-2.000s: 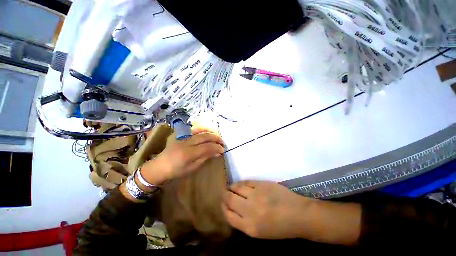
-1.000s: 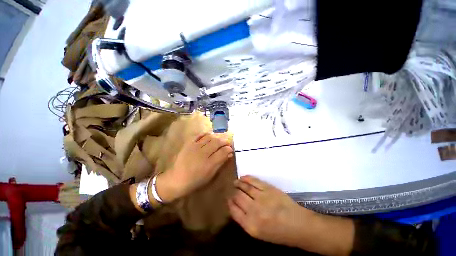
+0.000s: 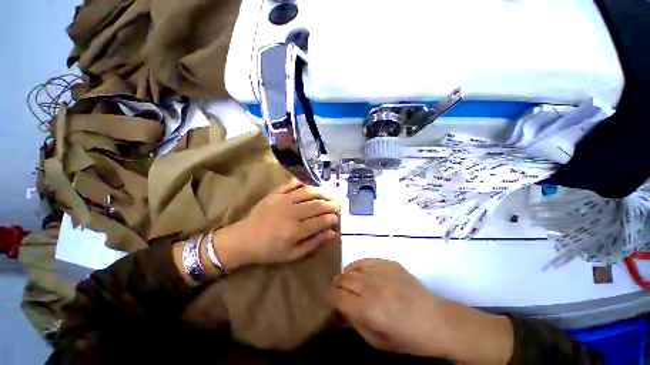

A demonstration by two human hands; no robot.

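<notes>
A tan-brown garment piece [image 3: 285,296] lies from the needle area down over the front edge, its right edge running straight towards the needle. My left hand [image 3: 296,221] lies flat on it just below the lit needle area [image 3: 335,175], fingers close together. My right hand [image 3: 374,299] pinches the cloth's right edge lower down; its fingertips are partly hidden. The white sewing machine [image 3: 427,53] with a blue stripe stands over the cloth. A grey attachment [image 3: 362,192] sits right of the needle.
Brown cloth straps [image 3: 107,157] are heaped at left, with more brown cloth [image 3: 185,43] behind. Printed label tapes [image 3: 470,178] fan out at right. A black cloth band [image 3: 606,157] hangs over the machine arm. A brown swatch [image 3: 602,274], a red handle [image 3: 636,269] and a blue bin [image 3: 613,342] are at right.
The view has turned left, so the machine appears upright and further right. The snips are no longer seen. Both hands stay on the cloth in nearly the same pose.
</notes>
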